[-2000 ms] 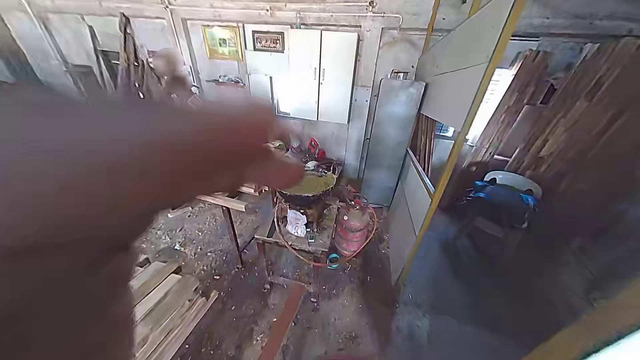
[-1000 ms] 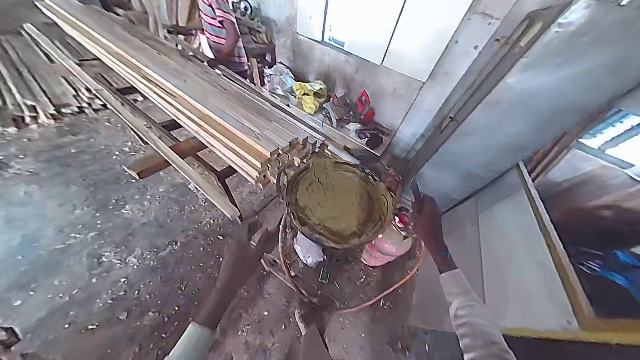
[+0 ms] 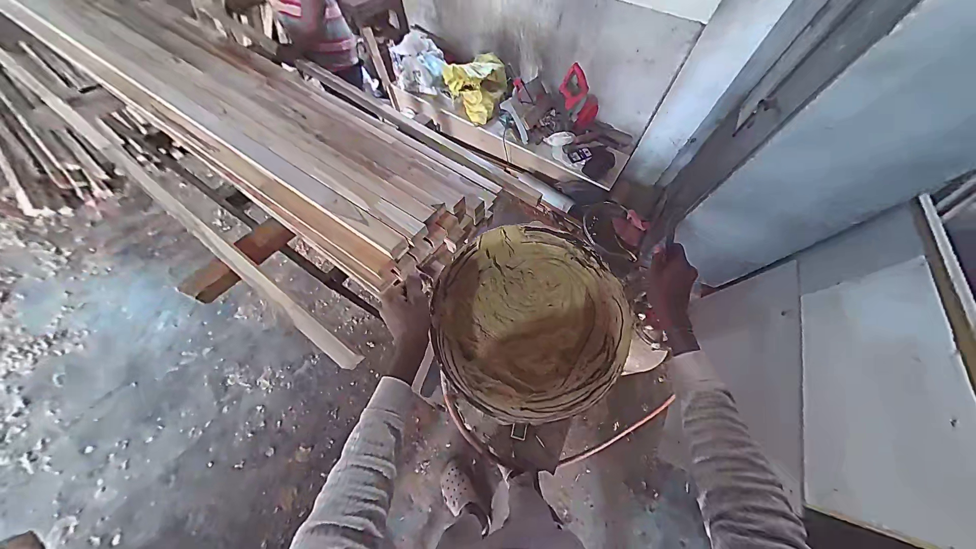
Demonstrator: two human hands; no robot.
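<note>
A wide round pan (image 3: 534, 324) filled with a yellow-brown, paste-like mass stands in front of me, its surface marked with swirls and cracks. My left hand (image 3: 406, 311) is at the pan's left side, by the sawn ends of stacked wooden strips (image 3: 320, 152); whether it grips the rim is unclear. On the other side, my right hand (image 3: 672, 286) is raised beside the pan with its fingers curled around what looks like a thin dark handle, which blurs into the background. Under the pan, an orange hose (image 3: 621, 436) curves around the stand.
A low bench (image 3: 526, 156) by the wall holds a yellow plastic bag (image 3: 476, 85), red items and clutter. Pale panels (image 3: 888, 389) stand at the right. A person in a striped shirt (image 3: 316, 34) is at the back left. A wooden beam end (image 3: 236, 259) juts out on the left.
The view has swung down and closer to the pan. Since one second ago, my left hand has moved from lower left up to the pan's left side; my right hand stays to its right.
</note>
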